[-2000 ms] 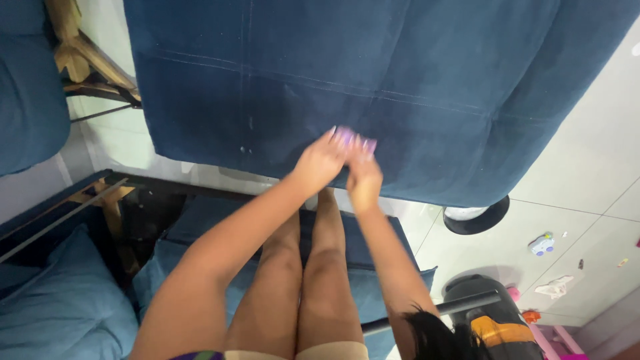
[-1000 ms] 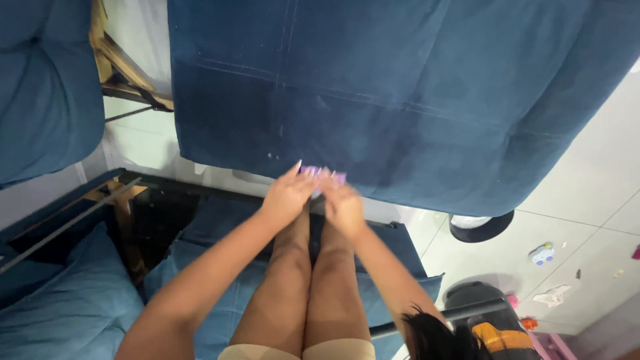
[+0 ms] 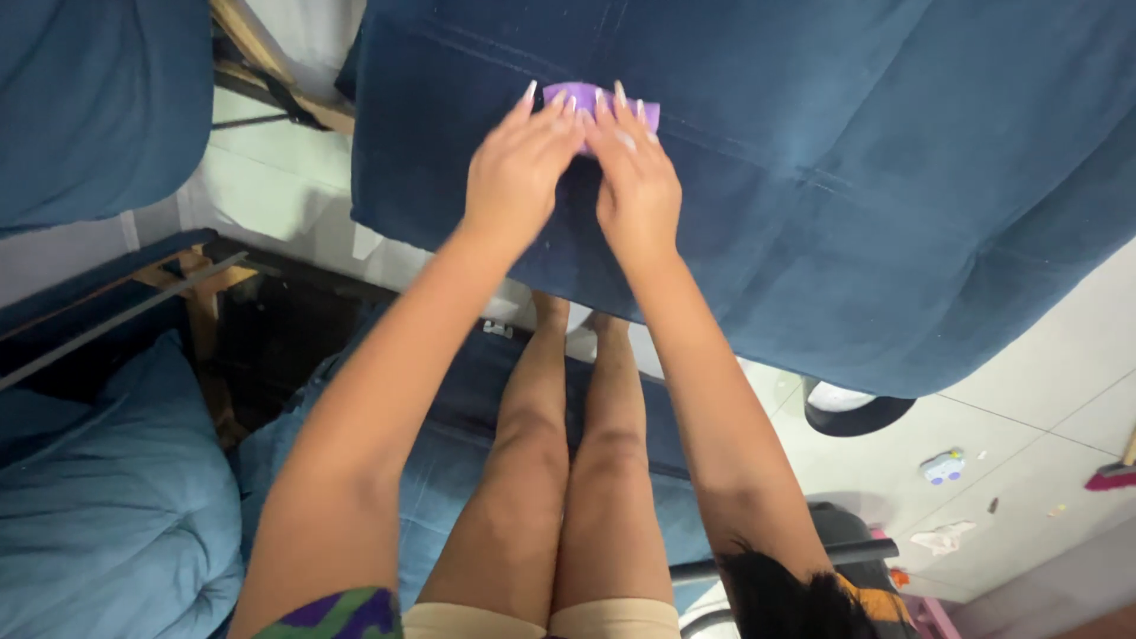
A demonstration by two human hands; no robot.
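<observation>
A purple cloth or sponge [image 3: 646, 114] lies on the dark blue upholstered cushion [image 3: 781, 231], near the cushion's lower left part. My left hand [image 3: 522, 169] presses on its left part with the fingers stretched forward. Beside it, my right hand [image 3: 635, 177] rests on the right part, fingertips over the purple piece. Both hands nearly touch each other at the fingers. Their palms and the underside of the purple piece are hidden.
Blue pillows [image 3: 115, 497] lie at lower left beside a wood and metal frame [image 3: 204, 293]. A round black-rimmed object [image 3: 856, 408], a toy car [image 3: 942, 466] and a crumpled white cloth [image 3: 942, 537] are on the tiled floor at right. My legs extend beneath the cushion's edge.
Both hands and the purple piece have moved up the blue cushion, farther from its near edge. The fingers now lie flatter and straighter over the piece.
</observation>
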